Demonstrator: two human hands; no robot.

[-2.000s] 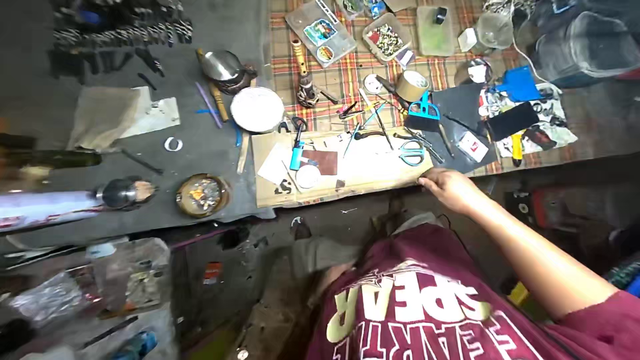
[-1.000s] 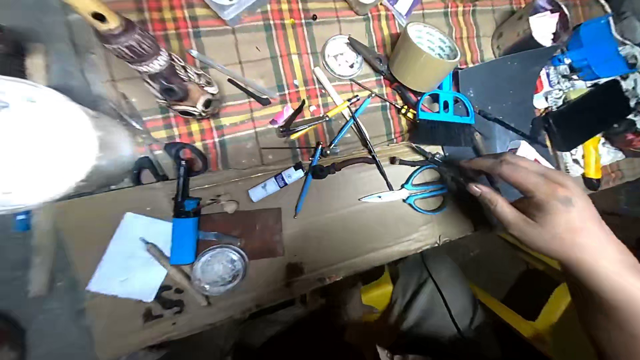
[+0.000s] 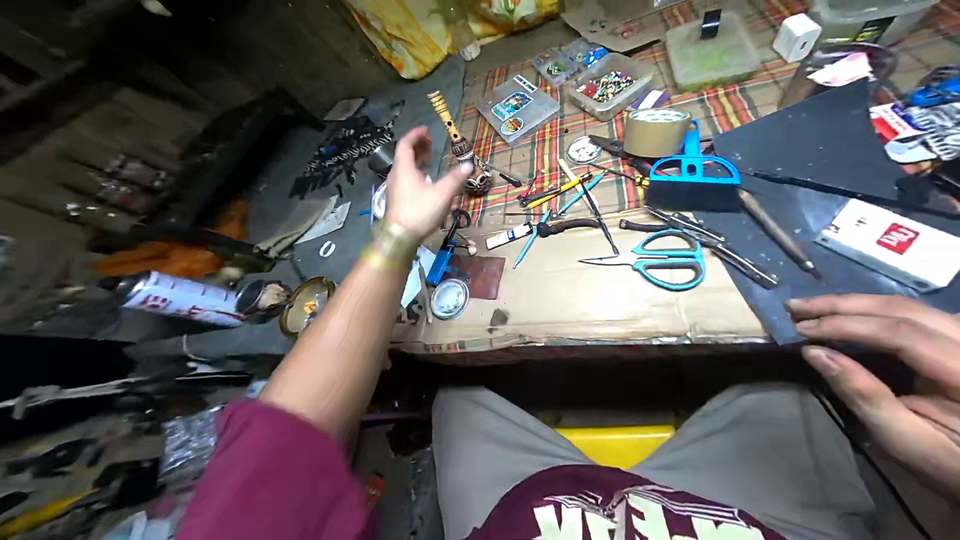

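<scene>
My left hand is raised over the left part of the table, fingers apart, holding nothing, just left of a carved wooden pipe-like piece. My right hand hovers at the right front edge by a dark sheet, fingers apart and empty. Between them, blue-handled scissors lie on a cardboard sheet. Near these are metal tweezers-like tools, a blue torch lighter, a round clear lid, a brown leather piece and a small white tube.
Behind lie a tape roll, a blue brush, a bead box and a lidded plastic case. A white box sits at right. To the left are a spray can and a round brass-coloured dish.
My left hand has come into view over the left of the table. My right hand, over the tools beside the scissors a second ago, is now at the right front edge. The view has shifted.
</scene>
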